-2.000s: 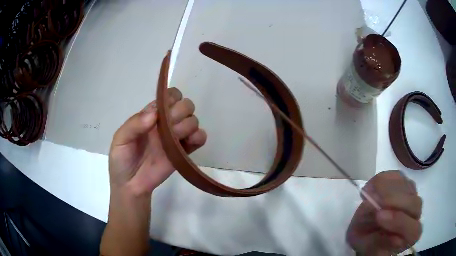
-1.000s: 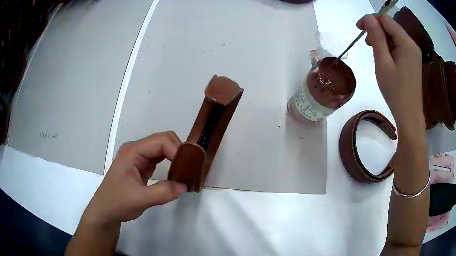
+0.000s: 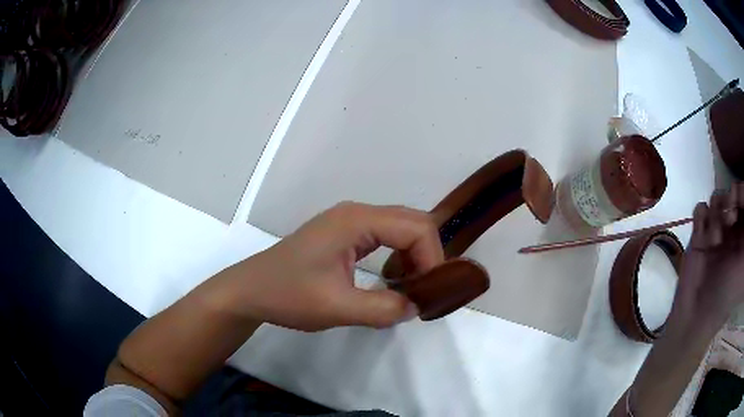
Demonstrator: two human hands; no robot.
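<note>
A brown headband (image 3: 534,191) with a black inner strip is held near one tip by my left hand (image 3: 351,273), its tips pointing away and to the right above the grey sheet. My right hand (image 3: 718,252), at the right edge and partly cut off, holds a thin reddish-brown applicator (image 3: 583,240). The applicator's tip points left and stands apart from the headband. The jar of edge paint (image 3: 632,175) stands tilted-looking just beyond the applicator, with a dark stick (image 3: 697,109) leaning in it.
Brown headbands lie near the right hand (image 3: 626,285) and at the far edge (image 3: 587,18). A dark blue hoop (image 3: 667,13) is at far right. Crowded hoops (image 3: 37,89) stand far left. Grey sheets (image 3: 220,73) cover the white table (image 3: 106,195). A dark green block (image 3: 719,395) is lower right.
My left hand has moved right with the headband. My right hand has left the stick in the jar, come down to the right edge and now holds the reddish applicator.
</note>
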